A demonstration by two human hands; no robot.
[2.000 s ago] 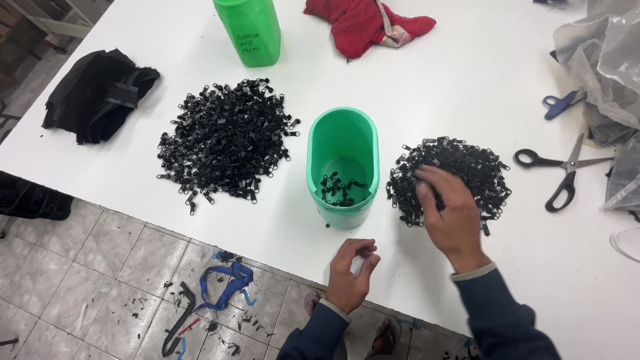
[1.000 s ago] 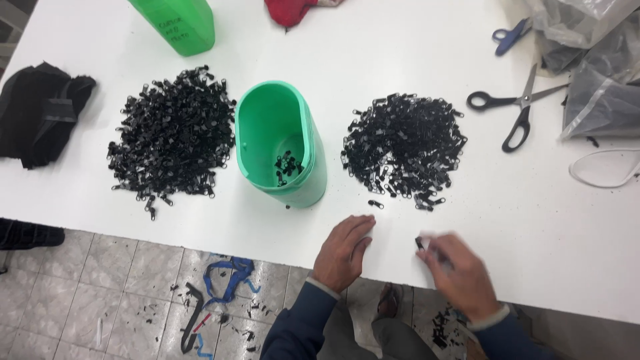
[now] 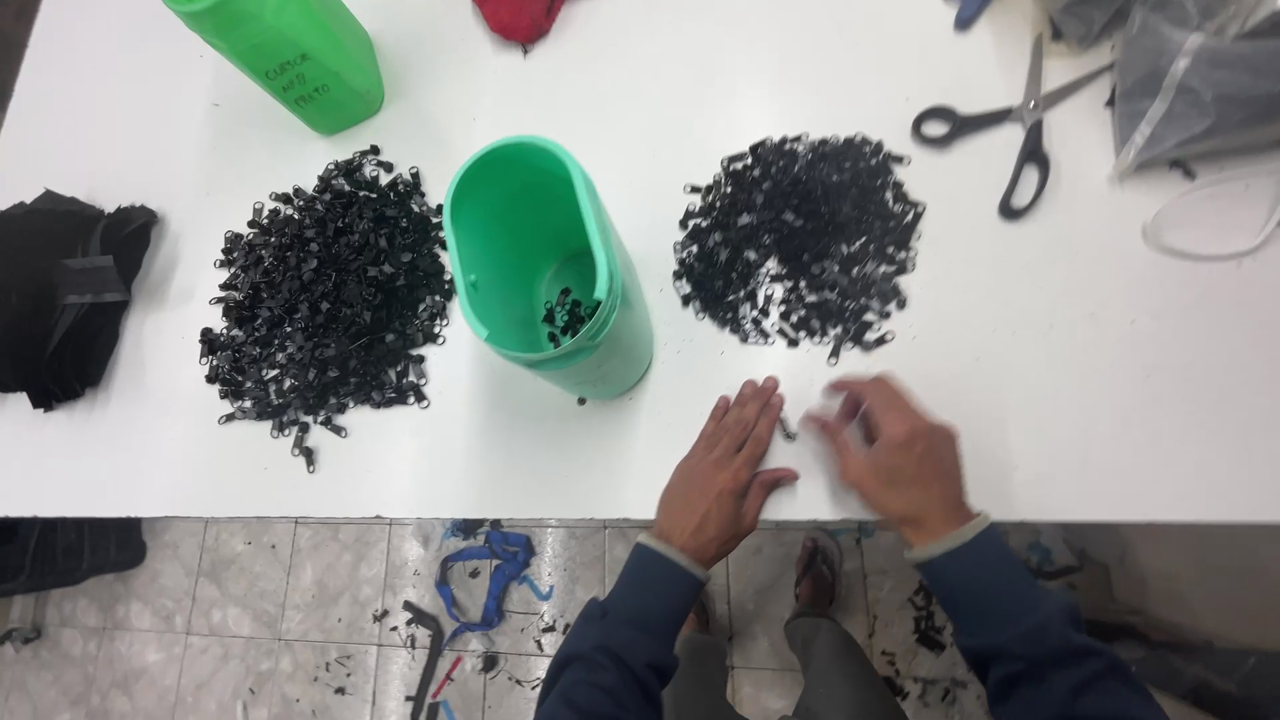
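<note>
My left hand (image 3: 722,475) lies palm down on the white table, fingers extended, beside a small black zipper slider (image 3: 787,428) at its fingertips. Just right of that slider is my right hand (image 3: 895,450), blurred, its fingers curled; whether it holds anything cannot be told. Beyond both hands spreads a pile of black zipper sliders (image 3: 800,230). To the left stands an open green plastic container (image 3: 620,320) with some sliders at its bottom. A larger pile of black sliders (image 3: 325,300) lies on the container's other side.
Black-handled scissors (image 3: 1030,115) lie open at the upper right, near grey plastic bags (image 3: 1195,90) and a clear loop (image 3: 1210,225). A second green container (image 3: 310,70) bears handwriting. Folded black fabric (image 3: 65,300) is at the left, red cloth (image 3: 520,15) at the top. The table edge (image 3: 300,517) runs below.
My right hand was over the right-hand pile two seconds ago and is now by the table's front. My left hand, earlier curled, now lies flat on the table. The view has shifted.
</note>
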